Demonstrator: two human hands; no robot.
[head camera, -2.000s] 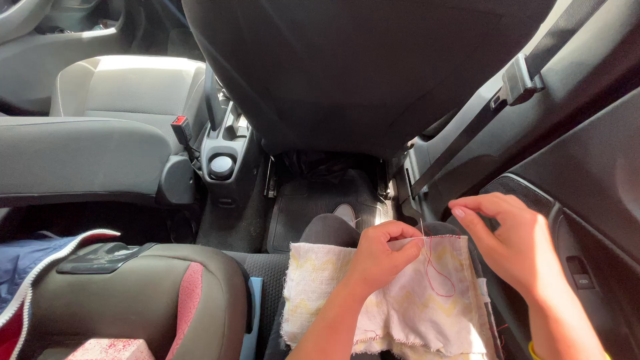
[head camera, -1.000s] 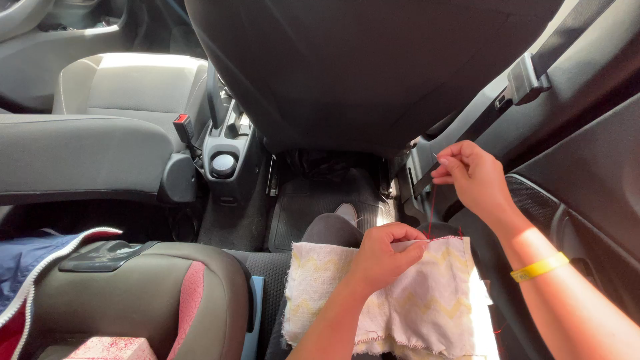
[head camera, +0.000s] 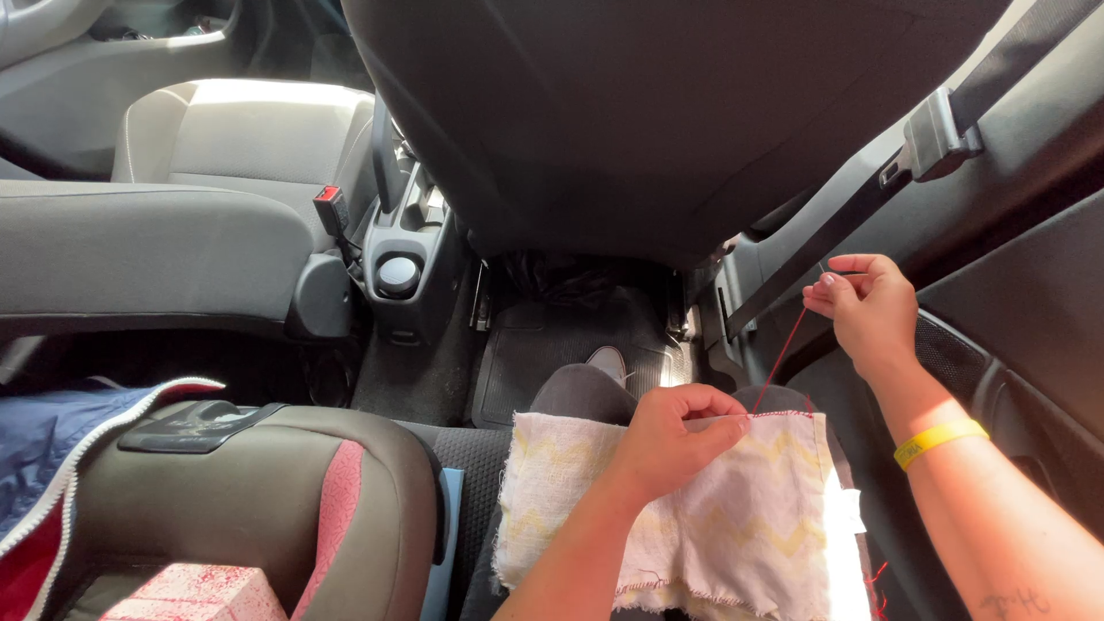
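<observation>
A white cloth with yellow zigzags (head camera: 750, 509) lies over the lap, its raw edges frayed. Along its top edge runs a row of red stitches (head camera: 780, 413). My left hand (head camera: 668, 440) pinches that edge between thumb and forefinger, just left of the stitches. Up and to the right of it, my right hand (head camera: 871, 310) holds a thin needle (head camera: 823, 268) at its fingertips. Red thread (head camera: 783, 354) stretches from those fingers down to the cloth's edge beside my left hand. A yellow wristband (head camera: 941, 442) is on the right wrist.
A front seat back (head camera: 673, 112) stands ahead, with a seat belt (head camera: 819, 250) and car door (head camera: 1035, 345) at the right. Left are a booster seat (head camera: 224, 483), a pink-and-white box (head camera: 203, 595) and a blue jacket (head camera: 60, 448). A shoe (head camera: 608, 362) rests on the floor mat.
My right hand has moved up and away from near the cloth's edge, where it was two seconds ago; the red thread is now drawn out straight. My left hand keeps its place on the edge.
</observation>
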